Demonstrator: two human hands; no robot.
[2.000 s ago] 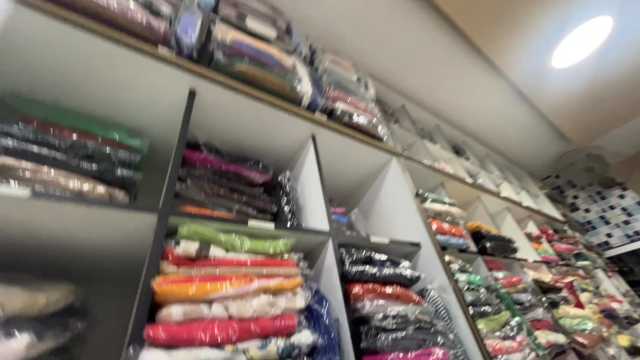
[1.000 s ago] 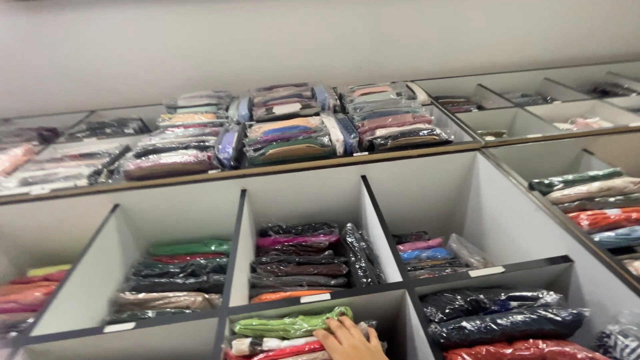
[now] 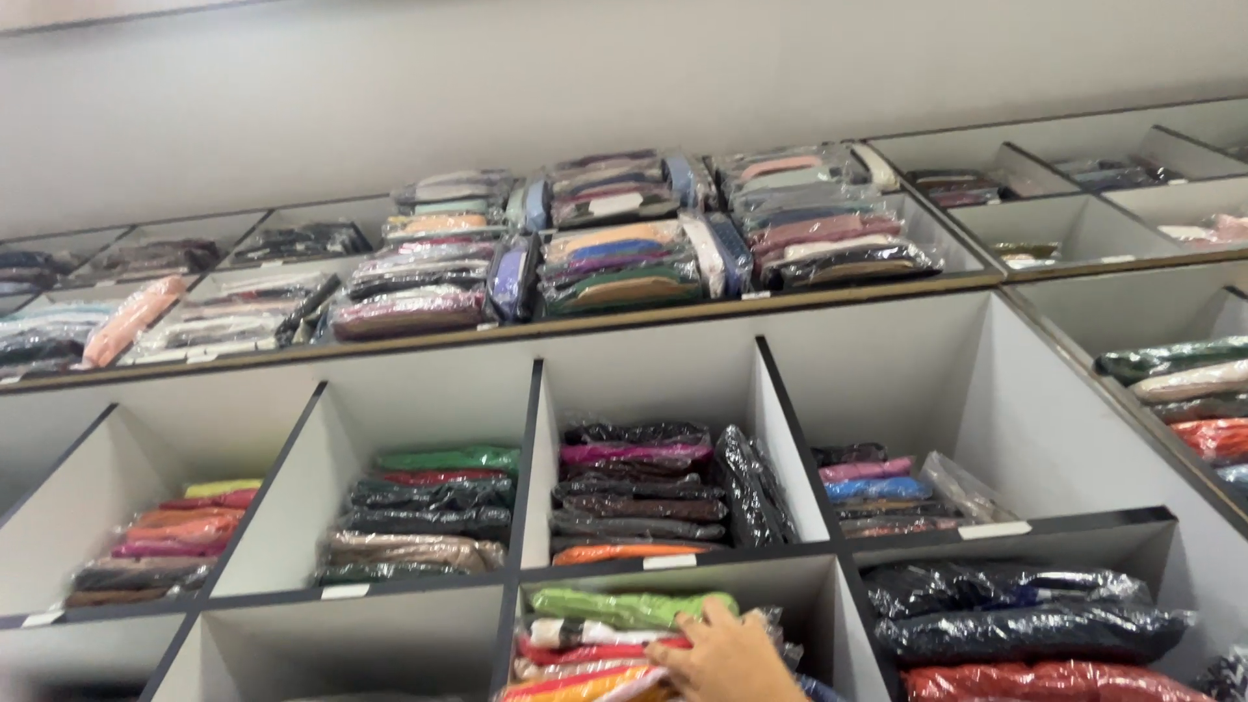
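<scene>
My right hand (image 3: 736, 658) reaches into the lower middle compartment from the bottom of the head view. Its fingers lie over the front of a stack of folded fabrics in clear plastic packets, at the right side of the stack. A lime green packet (image 3: 624, 606) tops that stack, its right end beside my fingertips. Under it are a white and black packet (image 3: 585, 633), red ones, and an orange one (image 3: 575, 686) near my lower finger. Whether the fingers grip a packet cannot be told. My left hand is out of view.
White shelving with dark edges surrounds the stack. Dark packets (image 3: 639, 487) fill the compartment above; navy and red packets (image 3: 1033, 639) lie in the one to the right. A ledge (image 3: 604, 327) runs above, with many packets (image 3: 624, 268) piled over it. A divider (image 3: 863, 624) stands right of my hand.
Two seconds ago no hand was in view; one second ago my right hand was at the same stack, and it is still there. The view has swung from a steep slant along the shelves.
</scene>
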